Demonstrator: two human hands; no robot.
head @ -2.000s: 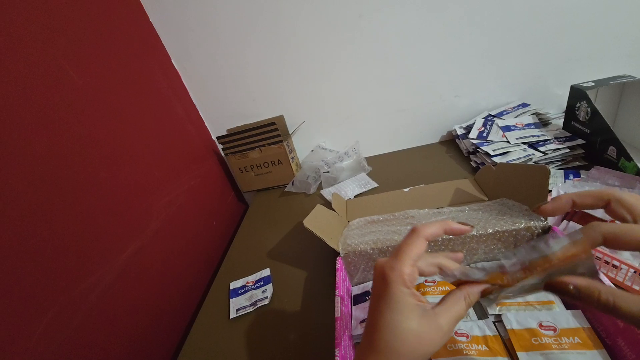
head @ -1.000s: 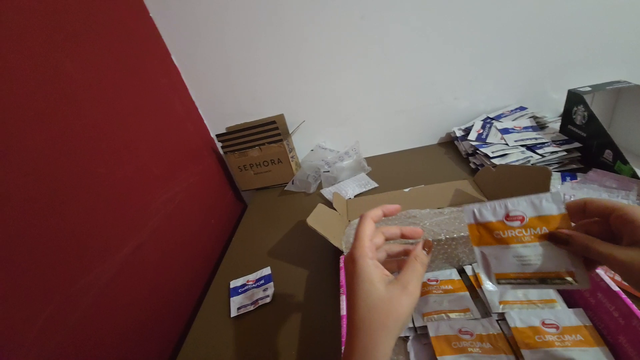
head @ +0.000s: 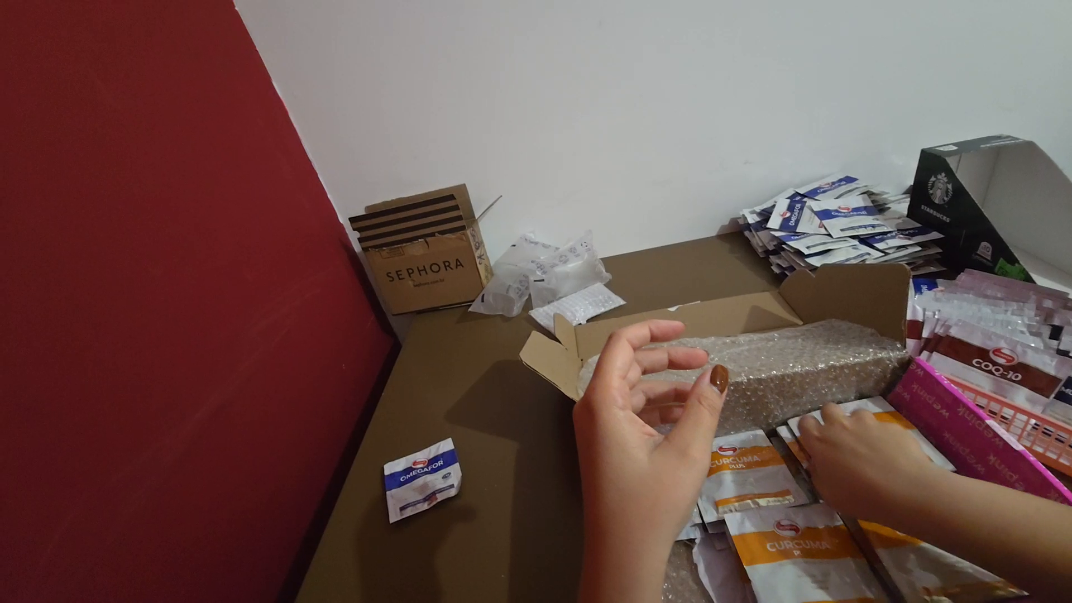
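Observation:
My left hand [head: 649, 435] is raised in front of an opened cardboard box [head: 687, 322], fingers curled apart, holding nothing. Inside the box, my right hand [head: 867, 461] reaches down onto orange-and-white Curcuma sachets; its fingertips touch one near the bubble wrap [head: 779, 368], and whether they grip it is hidden. More Curcuma sachets [head: 800, 553] lie in rows below and between the hands. Clear bubble wrap covers something along the box's back side. The box's right wall [head: 976, 427] is bright pink with printed lettering.
A single blue-and-white Omegafor sachet [head: 423, 479] lies on the brown table [head: 494, 536]. Behind stand a small Sephora carton [head: 427, 276] and clear plastic air pillows [head: 544, 272]. At the right are a heap of sachets [head: 837, 222], a black Starbucks box [head: 963, 209] and a red basket of CoQ-10 sachets [head: 1005, 368].
My right hand has moved down into the box from the right, where it held up a Curcuma sachet a second ago. My left hand stays raised and empty.

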